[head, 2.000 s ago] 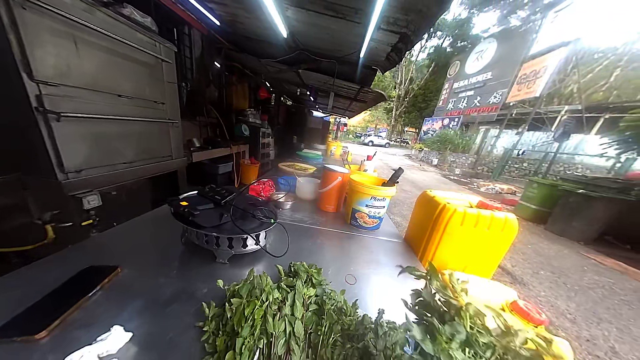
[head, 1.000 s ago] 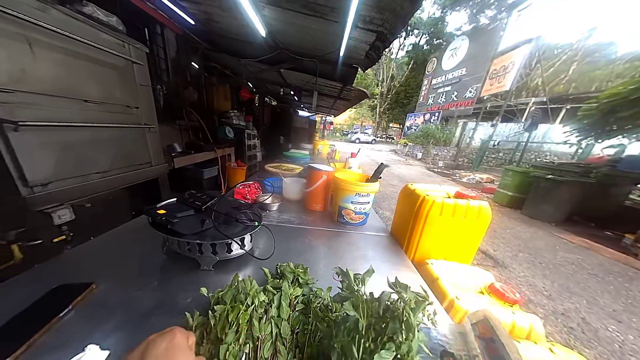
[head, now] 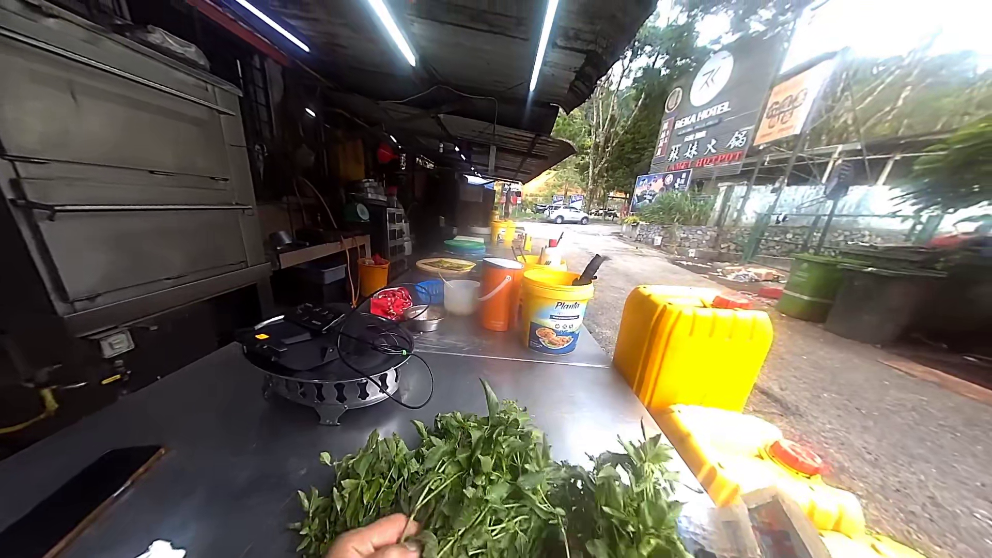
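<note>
At the bottom edge my left hand [head: 376, 538] pinches a thin stem of a leafy green herb sprig between thumb and fingers. The sprig lies against a large heap of leafy herbs [head: 488, 473] on the stainless steel table [head: 232, 434]. More herb sprigs [head: 632, 492] spread at the heap's right side. My right hand does not show. A dark phone [head: 77, 496] lies at the table's left, with a crumpled white tissue [head: 163, 549] near it. Behind the herbs stands a round metal stand [head: 333, 387] bearing black devices and a looped cable.
A yellow Planta bucket [head: 556, 314], an orange container [head: 501, 294], a white tub [head: 462, 297] and a metal bowl [head: 425, 318] stand farther back. Yellow jerrycans [head: 697, 349] line the table's right side. A folded newspaper [head: 779, 523] is at lower right. A metal oven [head: 132, 170] stands left.
Two seconds ago no hand was in view; one second ago my left hand showed at the bottom, left of the herbs. Now it is at the herbs, pinching a stem, and the heap's shape has changed.
</note>
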